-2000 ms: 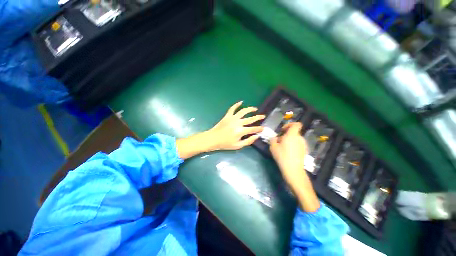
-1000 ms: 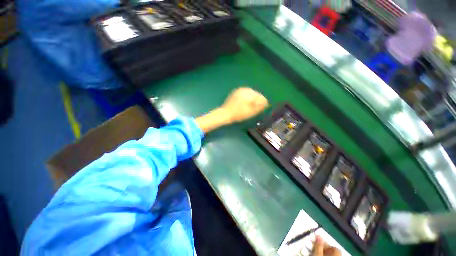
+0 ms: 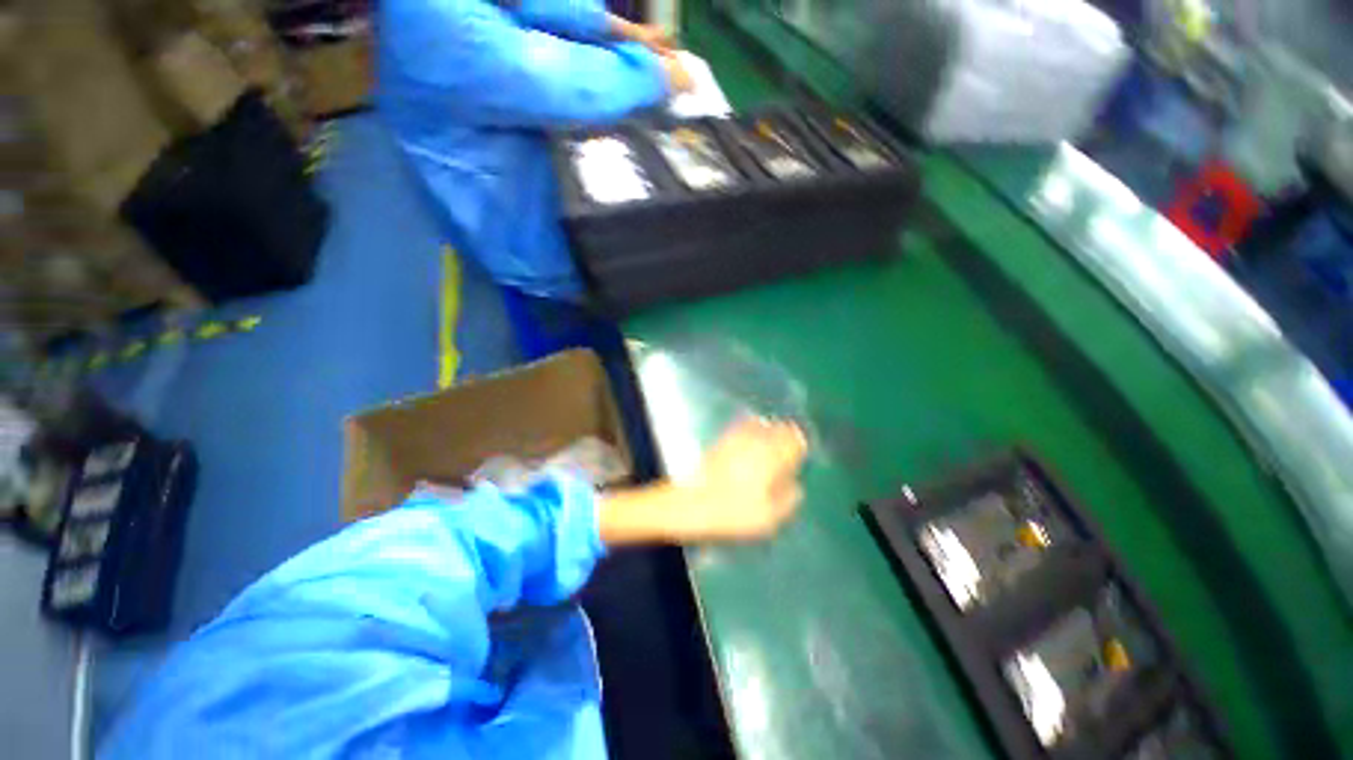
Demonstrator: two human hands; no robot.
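Note:
My left hand (image 3: 749, 483) is over the bench edge, left of the black foam tray and apart from it. It is blurred, with its fingers curled in; whether it holds something small cannot be told. The foam tray (image 3: 923, 591) lies on the green bench at the lower right, cut off by the picture's bottom. Two opened phone units (image 3: 982, 549) with small orange tabs show in its slots, and part of a third. My right hand is out of the picture.
An open cardboard box (image 3: 445, 431) with clear crumpled material stands left of the bench. A tray stack (image 3: 742, 230) with phone units stands at the far end, beside a person in a blue smock (image 3: 512, 89). Another dark tray stack (image 3: 126, 535) is at far left.
The view has swung left, so the foam tray now sits lower right. My left hand has gone from the tray's end to the bench edge, its fingers curled. My right hand has left the picture.

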